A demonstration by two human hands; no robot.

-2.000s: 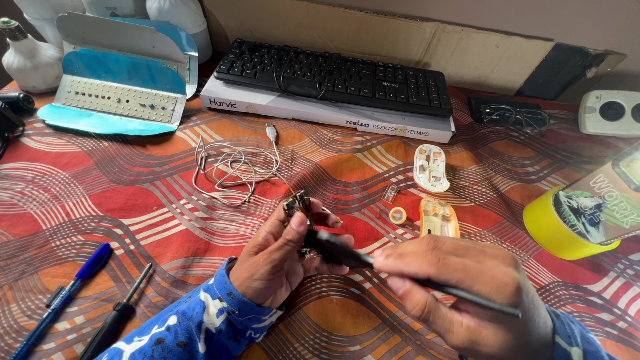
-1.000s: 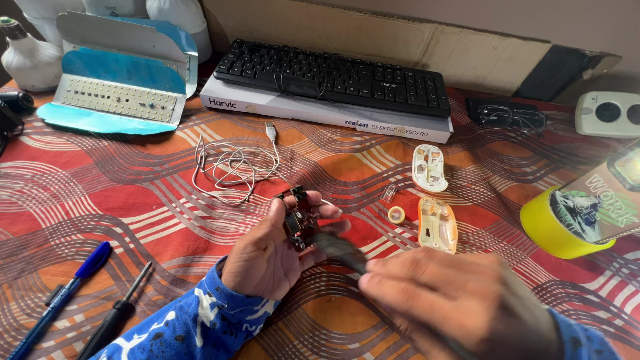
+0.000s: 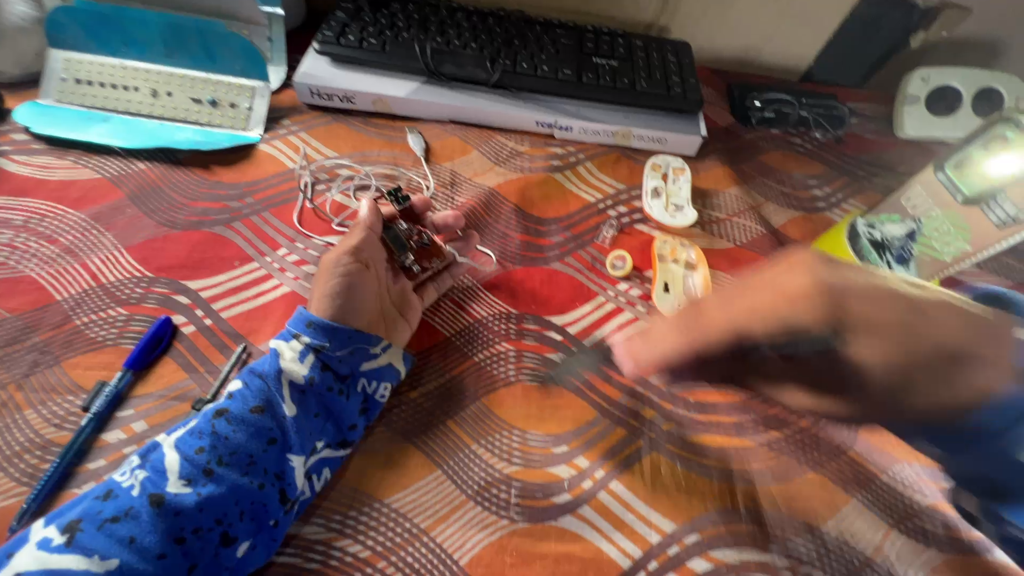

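Observation:
On the fingers of my left hand (image 3: pixel 376 272) lies a small circuit board (image 3: pixel 414 244) with components and a short white wire, the thumb along its upper left edge. The white USB cable (image 3: pixel 344 180) is coiled just behind that hand. My right hand (image 3: pixel 800 336), blurred by motion, grips a dark brush-like tool (image 3: pixel 580 366) whose blurred tip points left, apart from the board. Beyond it lie two opened mouse shell halves, one white (image 3: pixel 669 192) and one orange-edged (image 3: pixel 680 272), beside a small scroll wheel (image 3: pixel 619 263) and a clear plastic piece (image 3: pixel 607 232).
A black keyboard (image 3: pixel 512 52) rests on its white box (image 3: pixel 480 112) at the back. A blue pen (image 3: pixel 104 416) and a screwdriver (image 3: pixel 224 376) lie left, the latter partly under my sleeve. Eyeglasses (image 3: pixel 800 112) lie back right, near a yellow roll-like object (image 3: pixel 836 238).
My right hand has drawn the dark tool away from the board, to the right. My left hand has turned palm up with its fingers spread beneath the board.

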